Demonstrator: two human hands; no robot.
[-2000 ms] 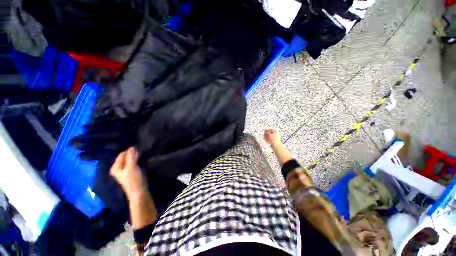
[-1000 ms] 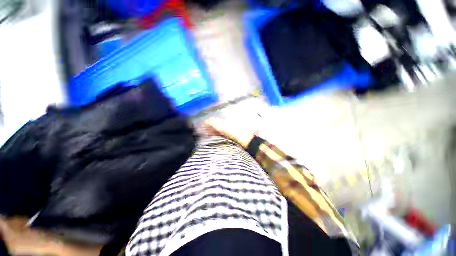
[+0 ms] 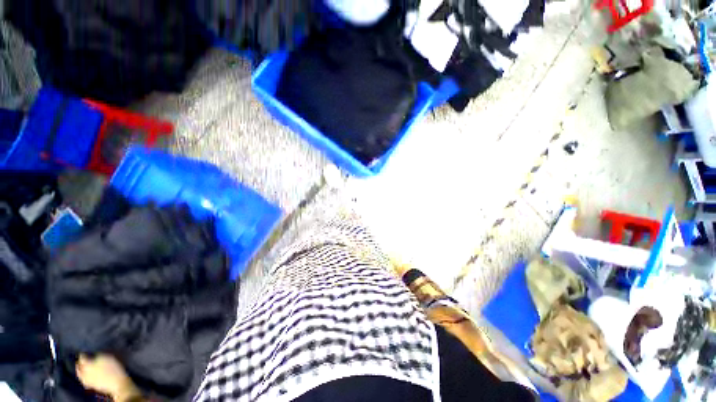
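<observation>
A puffy, crumpled black garment bundle (image 3: pixel 133 294) lies at the lower left, against a blue plastic crate (image 3: pixel 200 196). My left hand (image 3: pixel 106 375) is on the bundle's near side at the bottom left; its fingers are blurred against the black cloth, so its grip is unclear. My right hand (image 3: pixel 395 264) is small and blurred at the right edge of the checked apron (image 3: pixel 330 314), mostly hidden; only the wrist with a dark cuff and the brown patterned sleeve show clearly.
A blue crate (image 3: pixel 314 141) holding dark cloth stands ahead on the speckled floor. A red stool-like frame (image 3: pixel 118 133) is at the left. Brown and olive cloth (image 3: pixel 577 345) lies by a white-edged table at the lower right. Yellow-black tape crosses the floor.
The black bundle has moved left and down from in front of me, uncovering floor and the far crate. My left hand has moved to the lower left. My right hand is now lower, beside the apron.
</observation>
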